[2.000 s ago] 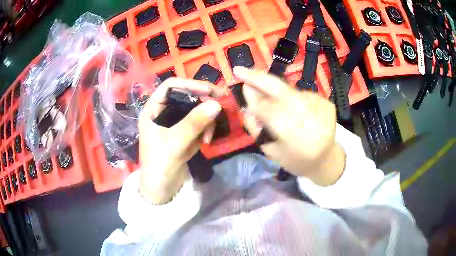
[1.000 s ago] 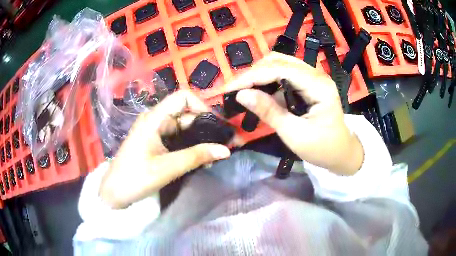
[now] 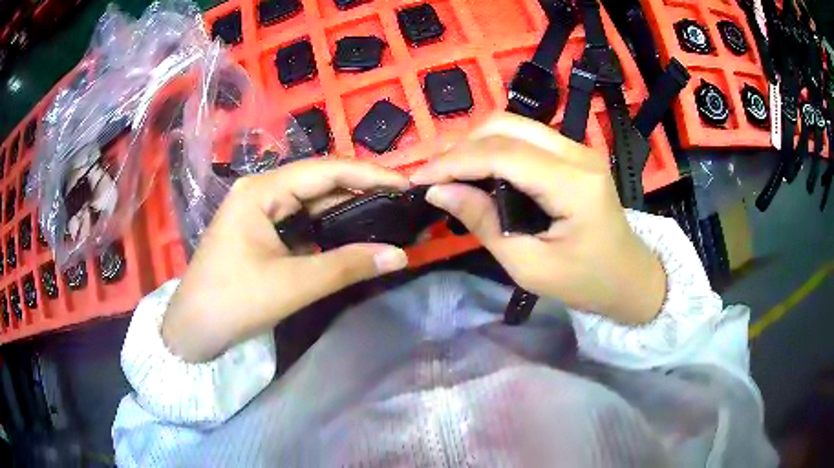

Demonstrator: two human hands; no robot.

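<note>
My left hand [image 3: 265, 247] holds a black watch case [image 3: 366, 219] between thumb and fingers, low over the front of the orange-red pocket tray [image 3: 475, 46]. My right hand [image 3: 549, 219] pinches a black watch strap [image 3: 521, 208] whose end meets the right edge of the case. The fingertips hide the joint, so I cannot tell whether the strap is attached. A dark strap piece [image 3: 521, 305] hangs below my right hand. Several loose square watch cases sit in the tray pockets beyond my hands, one of them tilted in its pocket [image 3: 382, 126].
A crinkled clear plastic bag [image 3: 137, 119] with dark pieces lies at left on the trays. Strapped watches [image 3: 534, 90] and black straps lie across the tray's right end. Round watch cases [image 3: 713, 102] sit in the right neighbouring tray. A yellow floor line [image 3: 796, 297] is at right.
My left hand has turned the case flatter and moved left of where it was two seconds ago. My right hand has brought the strap end in against the case.
</note>
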